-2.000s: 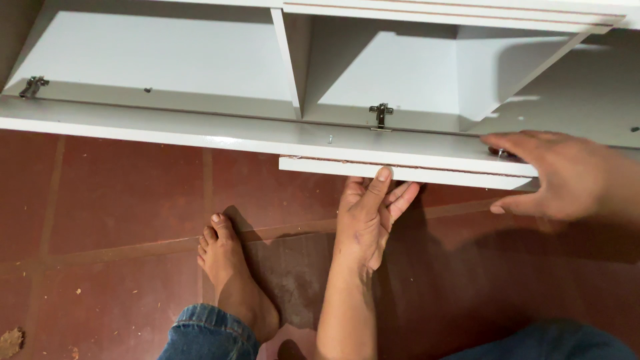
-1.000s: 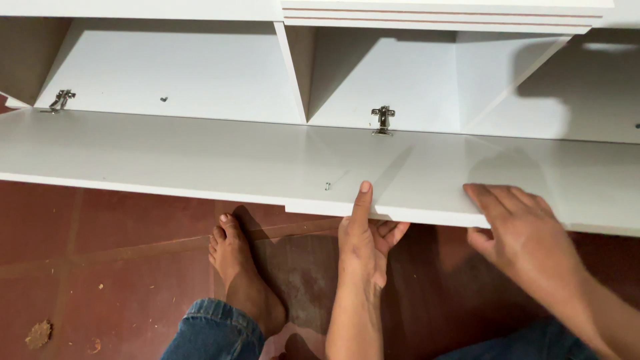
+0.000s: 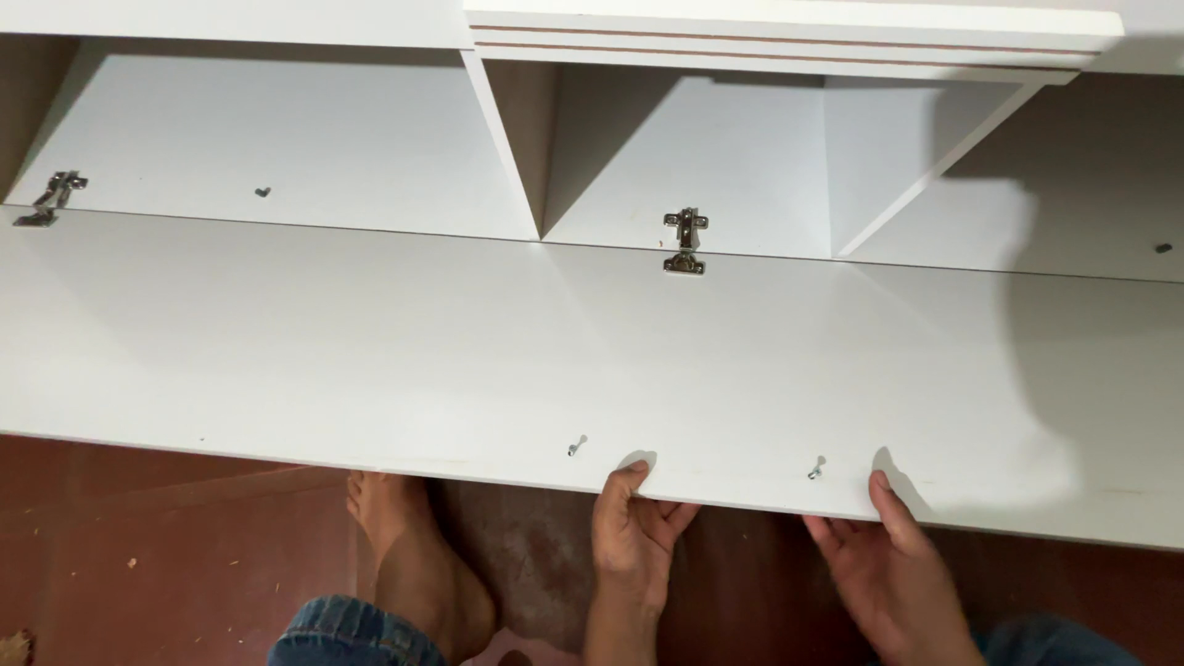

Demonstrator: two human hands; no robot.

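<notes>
A long white panel door [image 3: 462, 342] lies folded down, nearly flat, from the front of a white cabinet. Metal hinges join it to the cabinet floor, one near the middle [image 3: 684, 242] and one at the far left [image 3: 51, 199]. My left hand [image 3: 634, 546] grips the panel's near edge, thumb on top and fingers underneath. To its right my right hand [image 3: 893, 564] has its thumb over the same edge, its fingers below. Two small screws [image 3: 573, 450] [image 3: 815, 473] stick up from the panel near that edge, close to my thumbs.
Upright dividers [image 3: 504, 139] split the cabinet into compartments. Above the middle one juts a white front with brown grooves [image 3: 795, 42]. Small dark pegs [image 3: 263, 191] sit in the side compartments. Below the panel are a bare foot [image 3: 416, 555] and a red tiled floor [image 3: 166, 546] with scattered crumbs.
The panel has tilted down and outward, showing more of its inner face. My right hand has moved from the panel's top face to its near edge. My left hand stays at the edge.
</notes>
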